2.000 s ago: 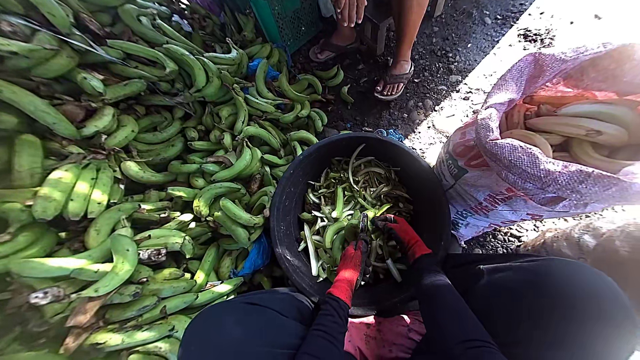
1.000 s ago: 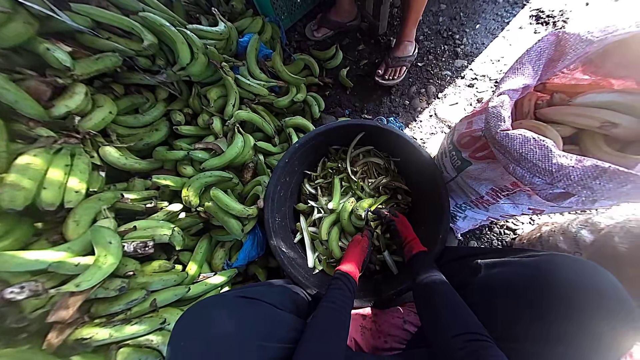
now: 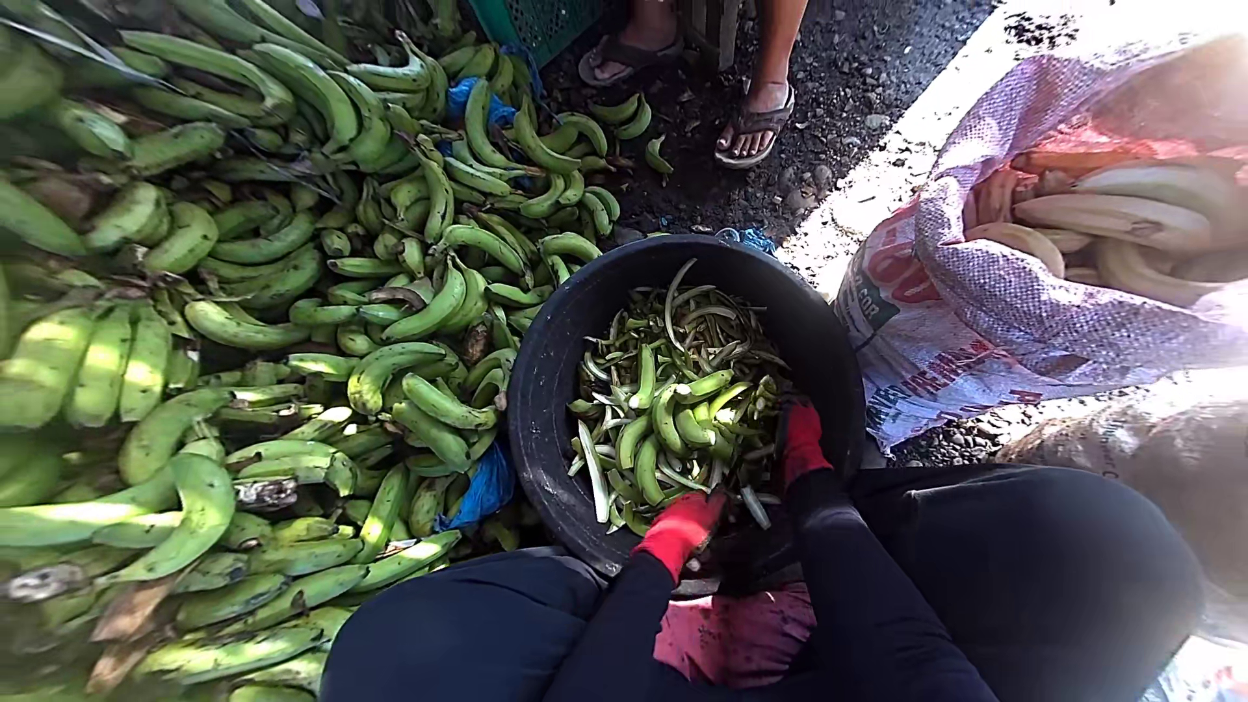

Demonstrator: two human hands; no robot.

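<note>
A black round tub (image 3: pixel 546 361) stands between my knees, holding banana peels (image 3: pixel 595 468) and several small green bananas (image 3: pixel 668 417). My left hand (image 3: pixel 684 526), in a red glove, reaches into the near side of the tub among the peels; its fingertips are hidden. Along the tub's right inner wall is my right hand (image 3: pixel 801 441), also in a red glove with dark fingers, its fingers down against the peels. Whether either hand grips anything does not show.
A large heap of green bananas (image 3: pixel 429 302) fills the left side. At the right stands a woven sack (image 3: pixel 936 263) with peeled bananas (image 3: pixel 1111 216). Another person's sandalled foot (image 3: pixel 756 127) rests on gravel beyond the tub, near a green crate (image 3: pixel 536 24).
My hands were close together over the peels; now they are apart, the right one at the tub's right wall and the left one lower, at its near side.
</note>
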